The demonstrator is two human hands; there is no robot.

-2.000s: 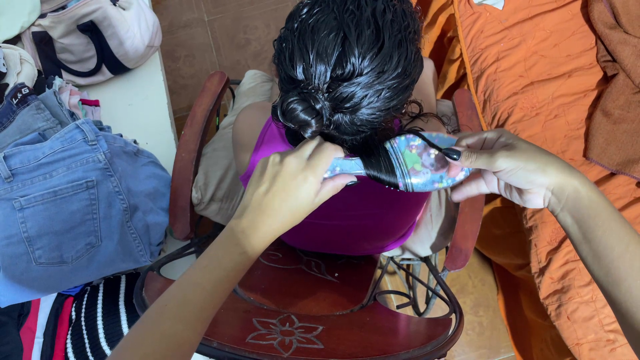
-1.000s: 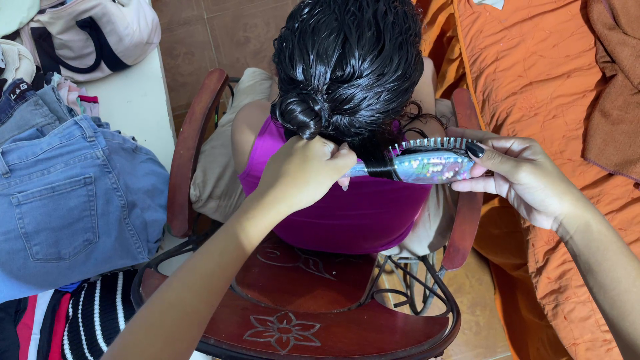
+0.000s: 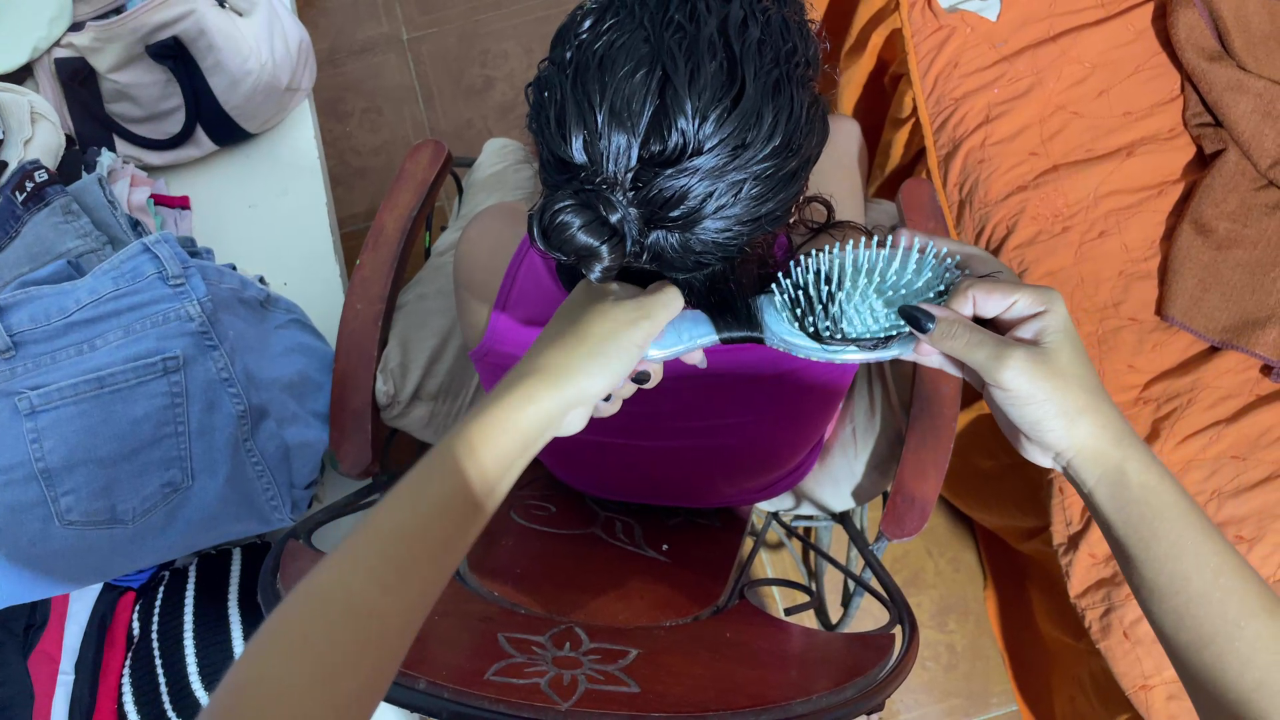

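A person with wet dark hair [image 3: 690, 130] and a magenta top [image 3: 700, 430] sits facing away. A small coiled bun [image 3: 585, 225] lies at the back left of the head. My left hand [image 3: 610, 345] closes around the handle of a paddle hairbrush [image 3: 865, 290] just below the bun. The brush lies sideways, bristles upward and toward the head. A lock of hair [image 3: 738, 318] wraps around its neck. My right hand [image 3: 1000, 340] grips the far end of the brush head between thumb and fingers. Part of the lock is hidden behind my left hand.
Around the person is a wooden chair with red-brown armrests [image 3: 385, 310] and a carved back [image 3: 565, 660]. Folded jeans [image 3: 150, 390], striped clothing [image 3: 190, 620] and a pale bag [image 3: 190, 70] are at left. An orange bedspread [image 3: 1080, 200] with a brown cloth [image 3: 1230, 190] is at right.
The brush has rolled between my hands: its patterned back showed at first, and now the bristles show. Both hands have stayed on it, at nearly the same place.
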